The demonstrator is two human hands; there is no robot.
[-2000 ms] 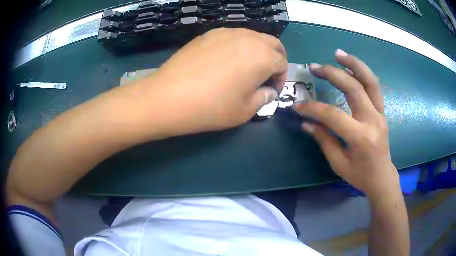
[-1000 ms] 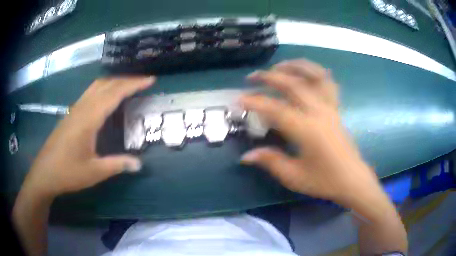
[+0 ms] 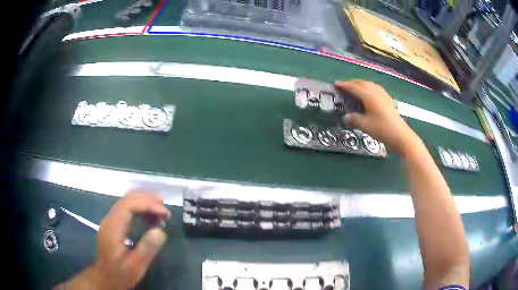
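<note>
My right hand (image 3: pixel 377 113) grips the right end of a grey four-position fixture (image 3: pixel 321 97), just beyond a fixture with round ring-shaped parts (image 3: pixel 335 139). Its fingers cover the right part of the held fixture. My left hand (image 3: pixel 126 241) is at the lower left, blurred, fingers curled towards the thumb; a small shiny spot shows there, and I cannot tell if it holds something. A dark stack of fixtures (image 3: pixel 261 215) stands in the middle. A pale silver fixture (image 3: pixel 275 272) with scalloped openings lies nearest, cut off by the lower edge.
Another loaded fixture (image 3: pixel 124 116) lies at the left, and one (image 3: pixel 459 160) at the right. Thin tweezers (image 3: pixel 80 218) and two small round items (image 3: pixel 51 241) lie at far left. Yellowish packets (image 3: pixel 397 45) and a clear plastic tray (image 3: pixel 267 20) are at the back.
The view has tilted up and shows more of the belt. My right hand has left the near fixture and reached forward onto another. My left hand has also left the near fixture and curled.
</note>
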